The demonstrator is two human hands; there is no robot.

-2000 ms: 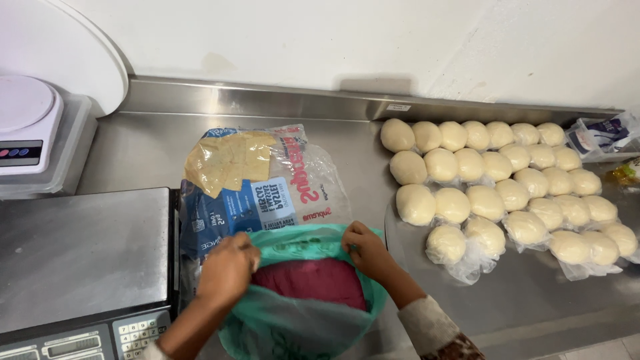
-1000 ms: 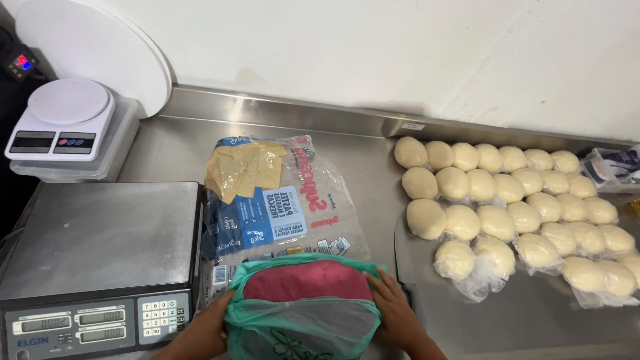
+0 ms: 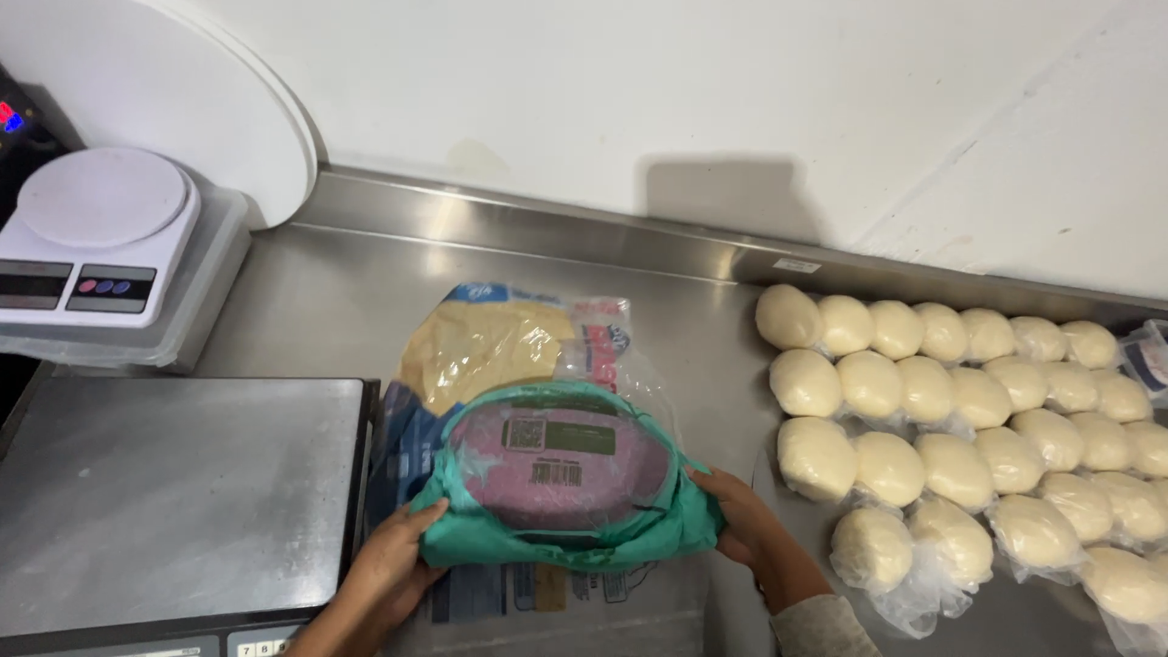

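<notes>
A pinkish-purple mass (image 3: 566,497) lies inside a green plastic bag (image 3: 570,547), with a layer of the bag bearing print stretched over its top. My left hand (image 3: 397,557) grips the bag's left side. On the right side, my right hand (image 3: 735,516) holds the gathered green plastic. Beneath the bag a clear and blue printed plastic package (image 3: 411,447) lies flat, with pale yellow sheets (image 3: 484,347) showing at its upper part.
Rows of pale dough balls (image 3: 926,388) in clear plastic stand at the right. A platform scale (image 3: 182,502) is at the left; behind it a white kitchen scale (image 3: 105,233) rests on a plastic container (image 3: 219,265). A steel backsplash (image 3: 547,228) runs along the wall.
The bag's opening, with the purple mass bare in it earlier, now has printed green plastic over the mass. My hands have moved from the rim to the bag's two sides.
</notes>
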